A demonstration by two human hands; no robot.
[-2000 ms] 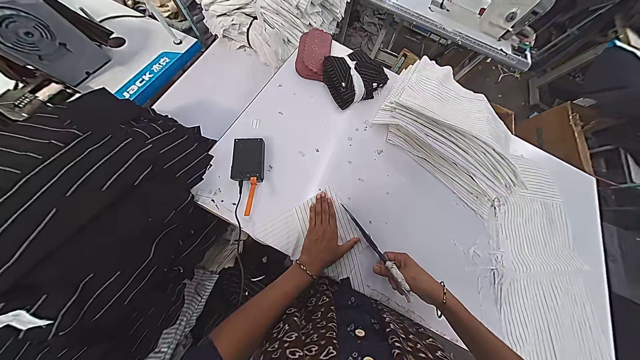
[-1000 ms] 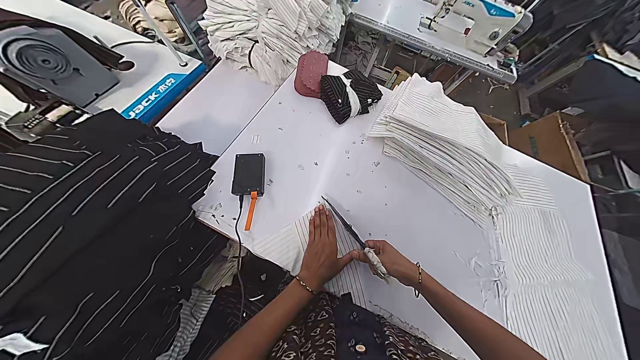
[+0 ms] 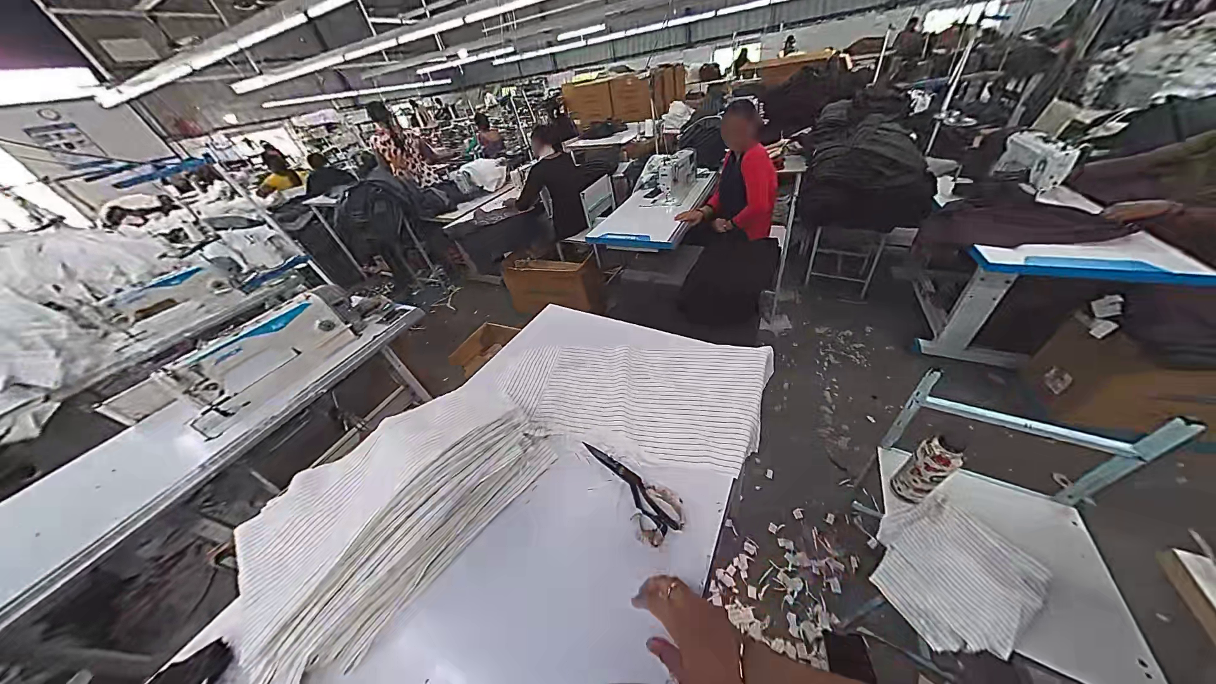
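Fabric scissors (image 3: 632,489) with cloth-wrapped handles lie on the white table (image 3: 532,579), blades pointing up and left. Just below their handles is my right hand (image 3: 689,627), empty, fingers slightly spread, at the table's right edge. A thick stack of white striped fabric pieces (image 3: 408,522) rests on the left part of the table. Beyond the scissors a flat striped white cloth (image 3: 646,399) covers the table's far end and reaches its right edge. My left hand is out of view.
Sewing machines (image 3: 266,342) stand on a long table at left. At right, a low white table (image 3: 1073,570) holds striped cloth (image 3: 959,570) and a patterned roll (image 3: 926,467). Scraps (image 3: 788,579) litter the floor. A person in red (image 3: 750,190) sits at another machine table ahead.
The view has swung strongly up and to the right. The scissors, held in my right hand before, now lie on the table, let go. My left hand, earlier flat on striped fabric, has left the view.
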